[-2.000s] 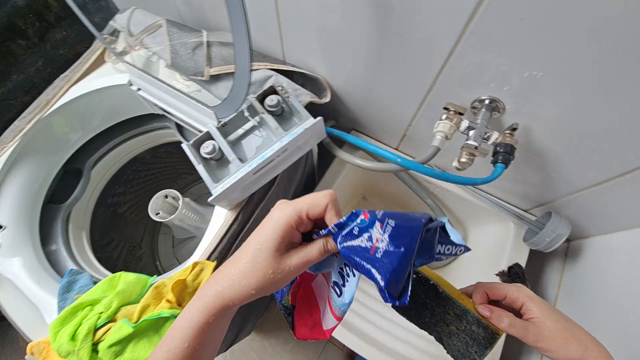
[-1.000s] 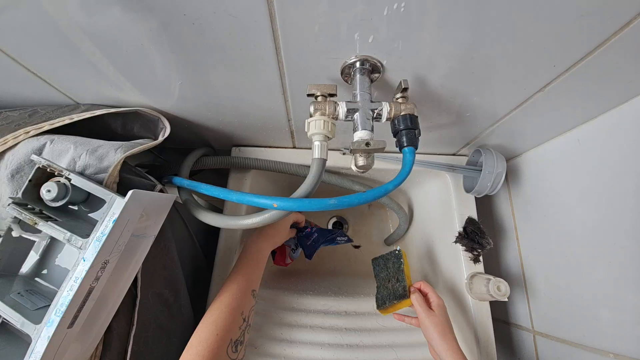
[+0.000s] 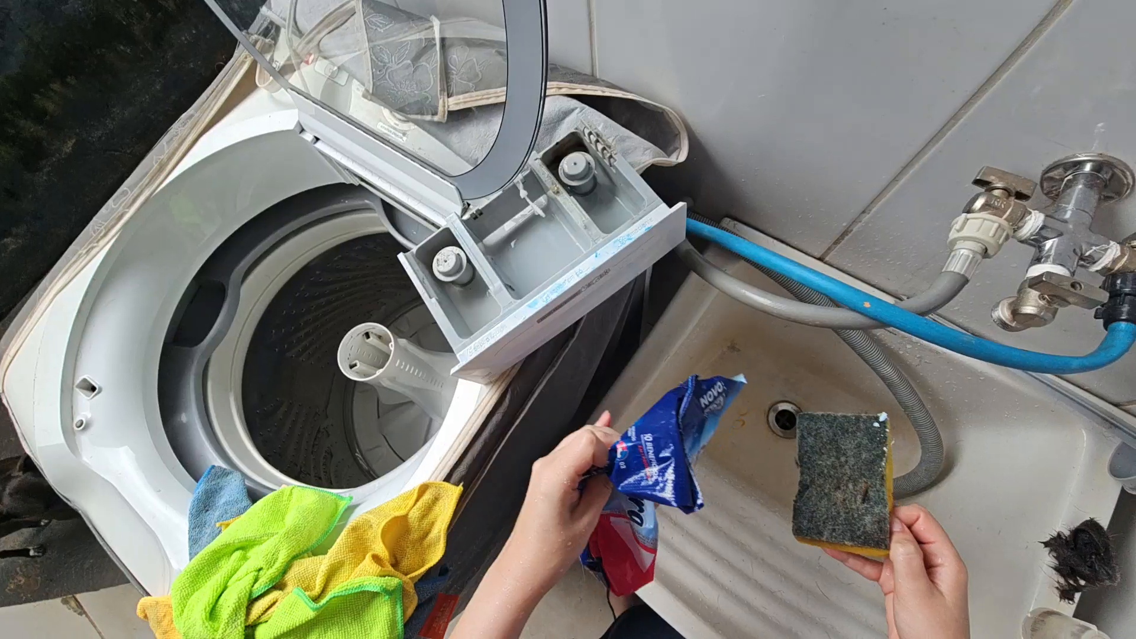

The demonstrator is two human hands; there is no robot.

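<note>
My left hand (image 3: 568,497) grips a crumpled blue and red plastic packet (image 3: 661,453) that bears writing, between the washing machine and the sink. To its right, my right hand (image 3: 919,564) pinches the lower right corner of a sponge (image 3: 843,484), its dark scouring side up and its yellow side beneath. The sponge is over the ribbed sink (image 3: 754,568), beside the drain (image 3: 783,419). A top-loading washing machine (image 3: 115,355) stands at left with its lid raised. Its grey dispenser drawer (image 3: 541,257) sticks out toward the sink.
Green and yellow cloths (image 3: 293,568) lie on the machine's front edge. A blue hose (image 3: 887,306) and a grey hose (image 3: 781,302) run from the wall taps (image 3: 1065,231) across the sink. A dark fibrous clump (image 3: 1081,557) sits on the sink's right rim.
The view has swung back left from the sink and taps toward the machine. The packet, low by the drain one second ago, is now away from it, still in my left hand. My right hand keeps the sponge.
</note>
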